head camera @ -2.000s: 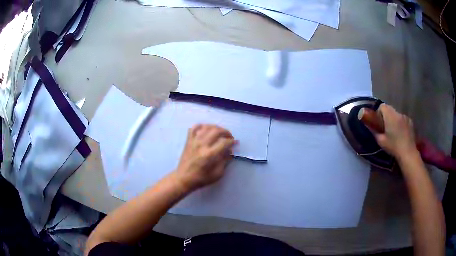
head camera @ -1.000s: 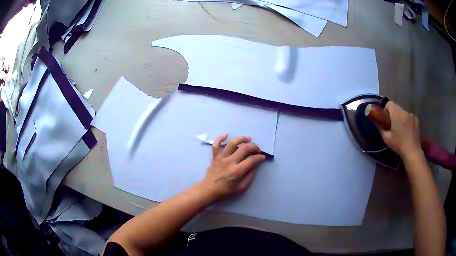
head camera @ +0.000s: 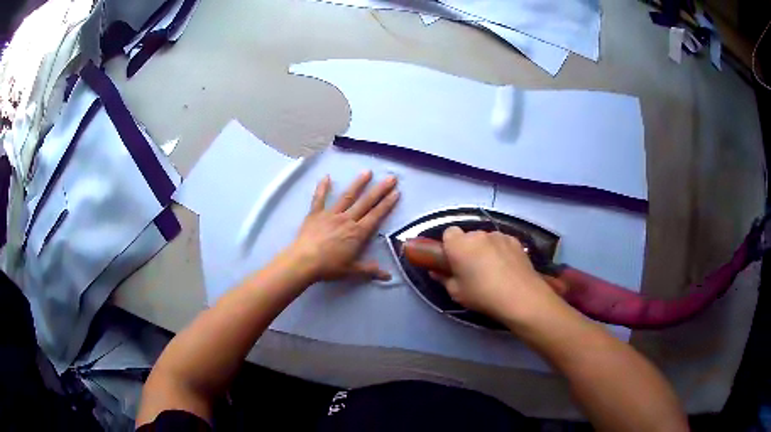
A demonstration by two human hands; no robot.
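The front panel point(head camera: 566, 135) lies flat, pale side up, with its curved armhole cut-out at the upper left. The dark purple panel seam point(head camera: 490, 175) runs across it to the right edge. My right hand point(head camera: 490, 266) is closed around the wooden handle of the steam iron point(head camera: 461, 221). The iron rests on the panel below the seam, tip pointing left, and hides the pocket opening. My left hand point(head camera: 342, 228) is flat on the panel with fingers spread, just left of the iron's tip. A raised ridge point(head camera: 270, 202) shows at the panel's left.
The maroon iron hose point(head camera: 659, 310) runs right from the iron. Other garment pieces point(head camera: 84, 202) are heaped at the left. Waiting panels point(head camera: 541, 25) lie at the far edge. Fabric scraps point(head camera: 680, 38) lie at the far right corner of the padded table point(head camera: 245, 72).
The iron has moved left from the seam's right end onto the middle of the panel. My left hand has moved up and left and now lies spread flat. The whole seam shows.
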